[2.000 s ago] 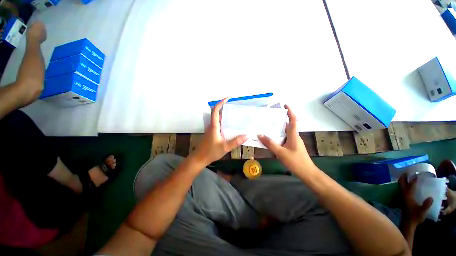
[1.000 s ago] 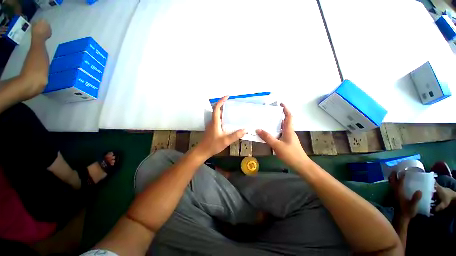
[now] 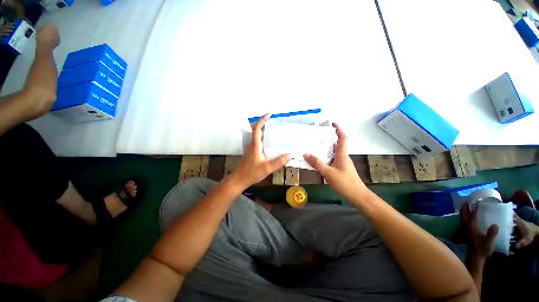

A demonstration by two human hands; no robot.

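A white plastic housing [image 3: 298,140], washed out by glare, is held at the front edge of the white table. My left hand [image 3: 257,158] grips its left end, with the thumb on the near face and a finger at the upper left corner. My right hand [image 3: 337,162] grips its right end in the same way, thumb on the near face. A retail box [image 3: 295,114] lies just behind the housing and shows mainly as a blue edge. The far side of the housing is hidden.
Blue-and-white boxes are stacked [image 3: 91,82] at left beside a person's arm [image 3: 38,82]. Two boxes stand at right [image 3: 418,125] [image 3: 508,99]. A yellow round cap [image 3: 296,196] is below the pallet edge. Another person's hands hold a white object [image 3: 495,224] at lower right, near a blue box [image 3: 434,202].
The whole view has shifted slightly since the oldest frame. Both hands keep the same hold on the housing.
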